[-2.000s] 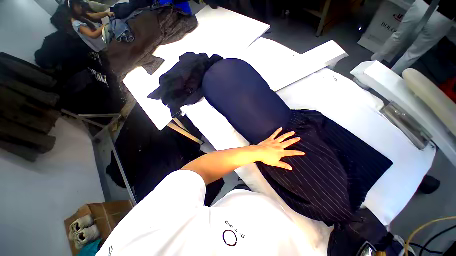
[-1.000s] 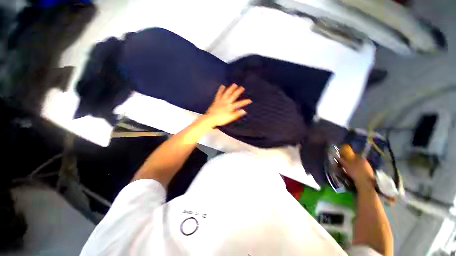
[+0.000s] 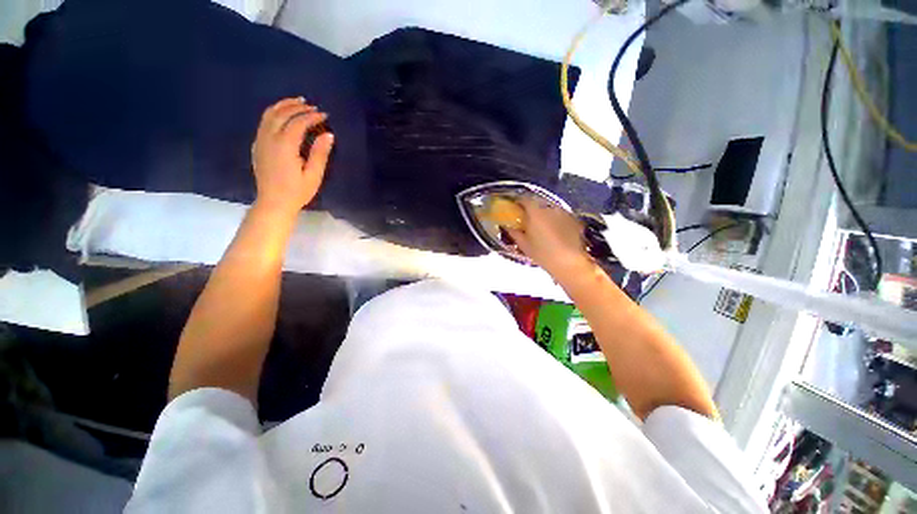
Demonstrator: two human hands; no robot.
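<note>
The dark pinstriped garment (image 3: 452, 110) lies over the right part of the navy padded board (image 3: 181, 90). My right hand (image 3: 543, 233) grips the handle of the steam iron (image 3: 483, 216), whose pointed silver edge faces left at the garment's lower right part. My left hand (image 3: 292, 156) is over the board near the garment's left edge, fingers curled and apart, with nothing seen in it. Whether the iron's soleplate touches the cloth is hard to tell.
Yellowish and black lines (image 3: 615, 70) run up from the iron. White table cover (image 3: 201, 231) shows along the near edge. A green item (image 3: 563, 336) with a red patch lies below the iron. Shelves with small items (image 3: 865, 462) stand at lower right. Dark cloth lies at left.
My right hand has come left with the iron, from the table's right end onto the garment. My left hand has lifted or slid off the garment and curled its fingers. The view has turned right.
</note>
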